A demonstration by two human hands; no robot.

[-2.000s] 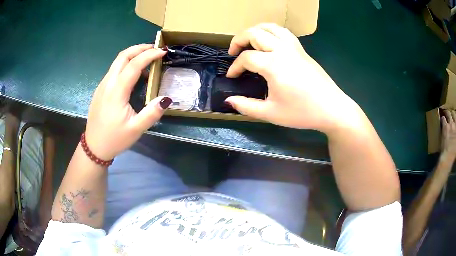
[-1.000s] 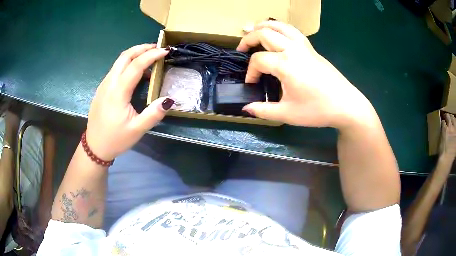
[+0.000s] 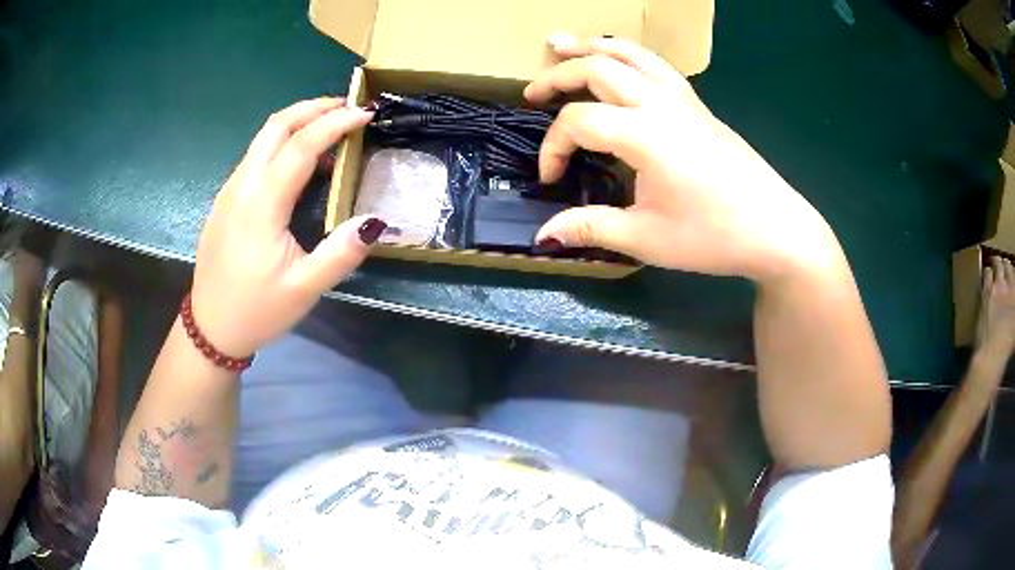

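Note:
An open brown cardboard box lies on the green mat with its lid folded back. A coiled black cable runs along the back of the box. A greyish-pink rounded device in clear film sits at the front left. A black power adapter sits right of it. My left hand grips the box's left wall, thumb over the front left corner. My right hand is over the box's right part, thumb at the adapter and fingers by the cable; the fingers hide the right end.
The green mat-covered bench has a pale curved front edge. At the right edge, another person's hand is at a brown box. More cardboard shows at the top right. Another person's arm is at the far left.
My right hand has moved a little to the right since the first frame, showing more cable. The adapter now lies with a lighter face and metal parts visible. My left hand has stayed put.

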